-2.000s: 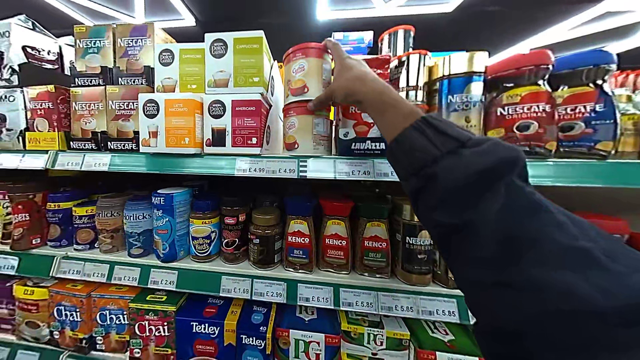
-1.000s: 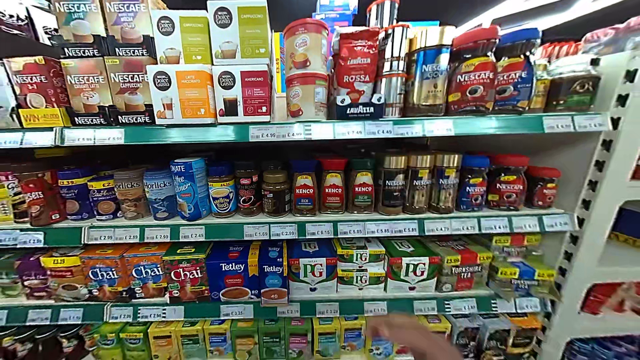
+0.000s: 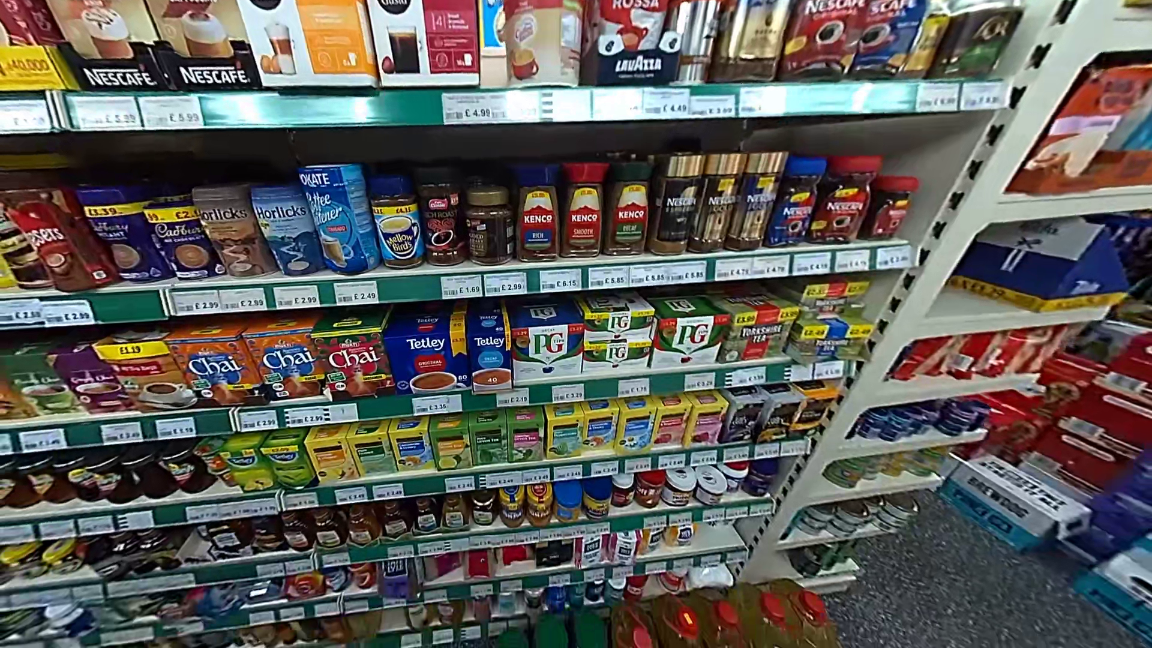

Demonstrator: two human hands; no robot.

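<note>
Neither of my hands shows in the head view now, so what they hold cannot be seen. Before me stands a grocery shelf unit with green price rails. On the top shelf, cut off by the frame's upper edge, are a creamer tub (image 3: 543, 40), a red coffee bag (image 3: 630, 40) and boxes of coffee pods (image 3: 310, 40). Jars of Kenco coffee (image 3: 584, 211) and Nescafé jars (image 3: 846, 200) line the shelf below. Under them sit Tetley tea boxes (image 3: 427, 349), PG tea boxes (image 3: 544, 340) and Chai boxes (image 3: 351, 355).
Lower shelves carry small tea boxes (image 3: 564, 430) and jars (image 3: 679, 486). Large bottles with red caps (image 3: 724, 616) stand at the bottom. To the right are a white side shelf (image 3: 954, 391), stacked packs (image 3: 1017, 499) and a speckled grey floor (image 3: 909, 589).
Two seconds ago a hand was on the creamer tubs on the top shelf; it has since left them and gone out of view. The view has tilted down and moved right.
</note>
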